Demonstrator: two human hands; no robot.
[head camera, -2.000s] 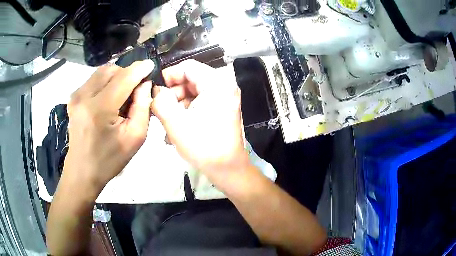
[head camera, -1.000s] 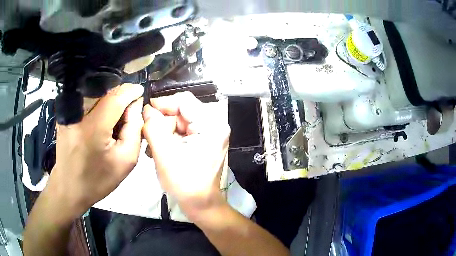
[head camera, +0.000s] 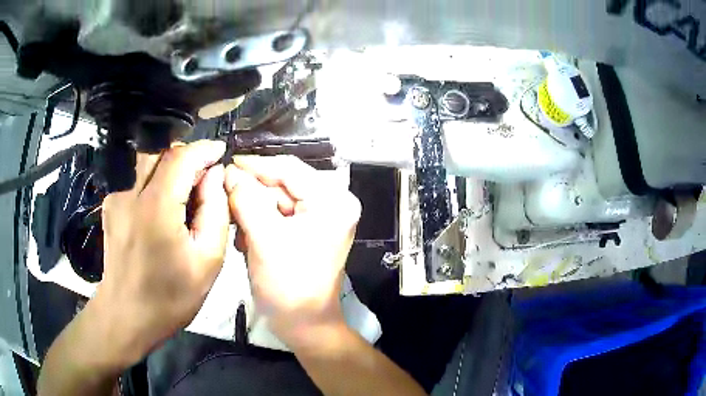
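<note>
A small black fabric piece shows as a narrow dark strip between my fingertips, just below the needle area. Most of it is hidden by my fingers, so its shape cannot be told. My left hand grips it from the left with thumb and fingers. My right hand pinches it from the right, its fingertips touching or nearly touching my left thumb. The needle and presser foot are hidden behind dark machine parts. The dark machine bed arm lies just beyond my right fingers.
The pale machine casing crosses the top. A white bottle with yellow label stands behind it. Black sewn pieces lie at the left. A small dark upright item is at the front table edge. A blue crate is lower right.
The view has tilted up, showing more of the machine head and bottle. Both hands keep their hold on the black piece near the needle area, with only slight finger movement.
</note>
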